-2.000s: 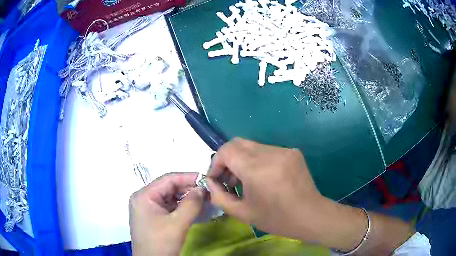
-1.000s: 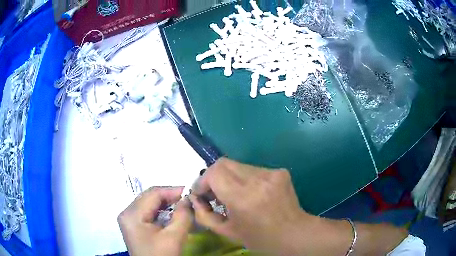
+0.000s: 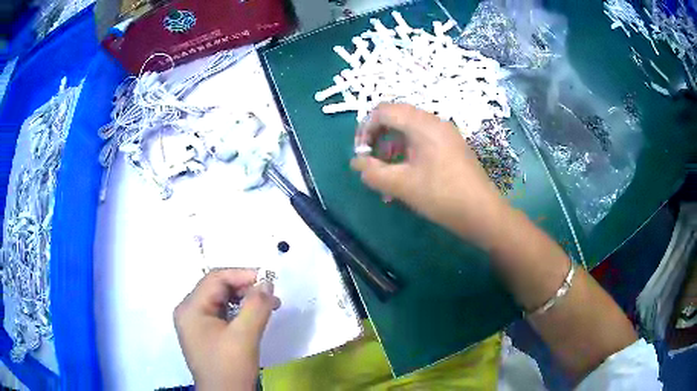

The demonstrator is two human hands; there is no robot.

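My left hand [image 3: 225, 317] is low over the white board [image 3: 160, 267], thumb and finger closed on a small white corded unit [image 3: 265, 278]. My right hand [image 3: 424, 168] is raised over the green mat [image 3: 428, 305], just below the white plastic pieces [image 3: 428, 69]. Its thumb and forefinger pinch a small white piece [image 3: 363, 150], blurred. A small black round part [image 3: 283, 247] lies on the white board above my left hand. The hammer-like tool [image 3: 344, 243] lies across the board edge, its black grip on the mat.
Tiny metal parts [image 3: 497, 156] lie beside the white pieces. A clear plastic bag [image 3: 585, 137] is at the right. White cord bundles [image 3: 149, 114] lie below the red carton [image 3: 206, 34]. A blue bin [image 3: 76, 214] is at the left, a yellow cloth [image 3: 436, 376] at the near edge.
My right hand has left my left hand and moved up over the mat, towards the white pieces. The tool's grip and the black round part are now uncovered.
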